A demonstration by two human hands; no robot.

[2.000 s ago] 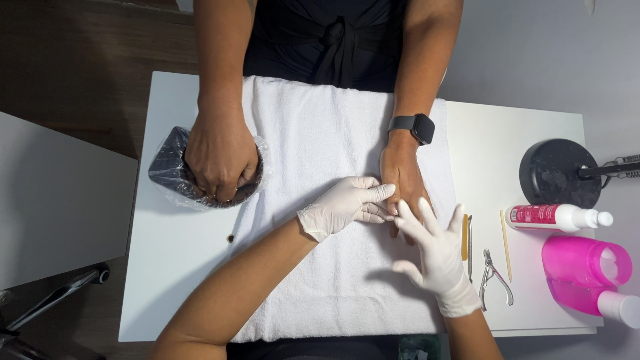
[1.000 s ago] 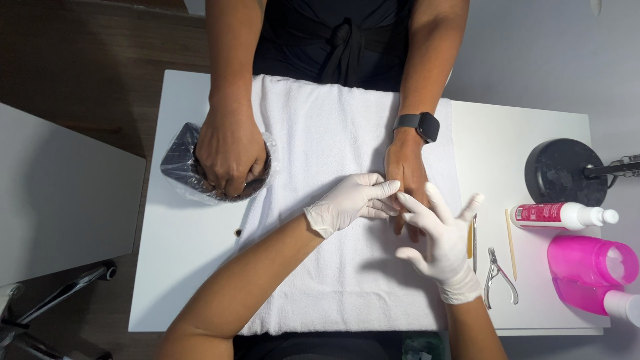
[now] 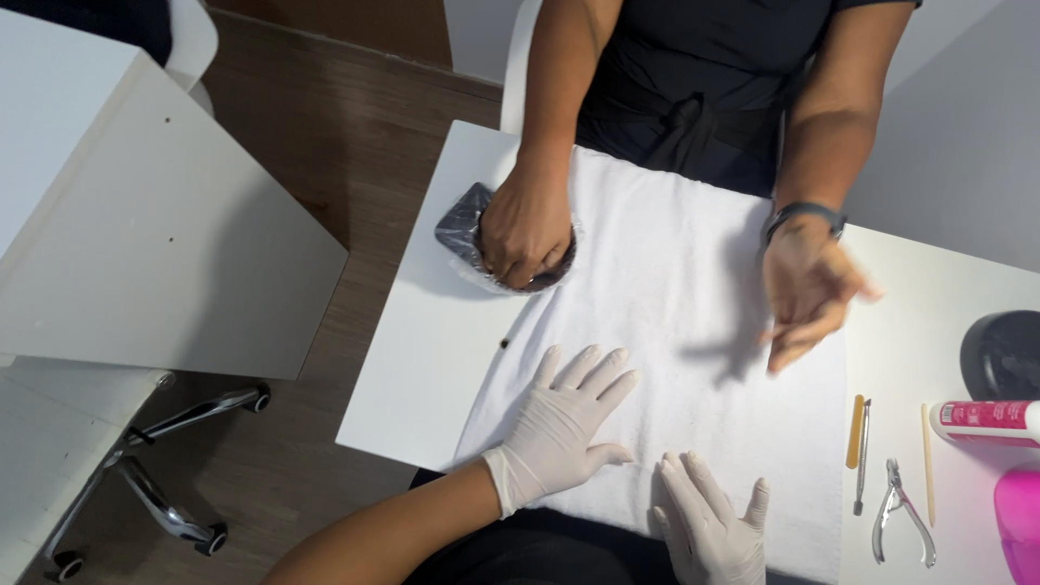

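Observation:
My left hand [image 3: 561, 426], in a pale disposable glove, rests palm down with spread fingers on the white towel [image 3: 699, 422]. Near the towel's front edge is my right hand [image 3: 711, 520], gloved alike, its fingers slightly apart and nothing in it. Across the table, another person's hand [image 3: 524, 227] has its fingertips in a dark bowl [image 3: 463, 227] covered with clear plastic. That person's other hand [image 3: 804, 296], with a dark watch at the wrist, is blurred and raised above the towel's right side. It is apart from both my hands.
To the right lie a yellow nail file [image 3: 855, 431], a metal cuticle pusher [image 3: 864, 459], cuticle nippers [image 3: 895, 512] and a wooden stick [image 3: 928, 467]. Beyond them are a white and red bottle [image 3: 979, 418], a pink bottle [image 3: 1020, 520] and a black round base [image 3: 1003, 353]. A white cabinet [image 3: 179, 244] stands left.
My hands have let go of the other person's watch-side hand and moved down to the towel. That hand has lifted and turned. The view has shifted toward the left.

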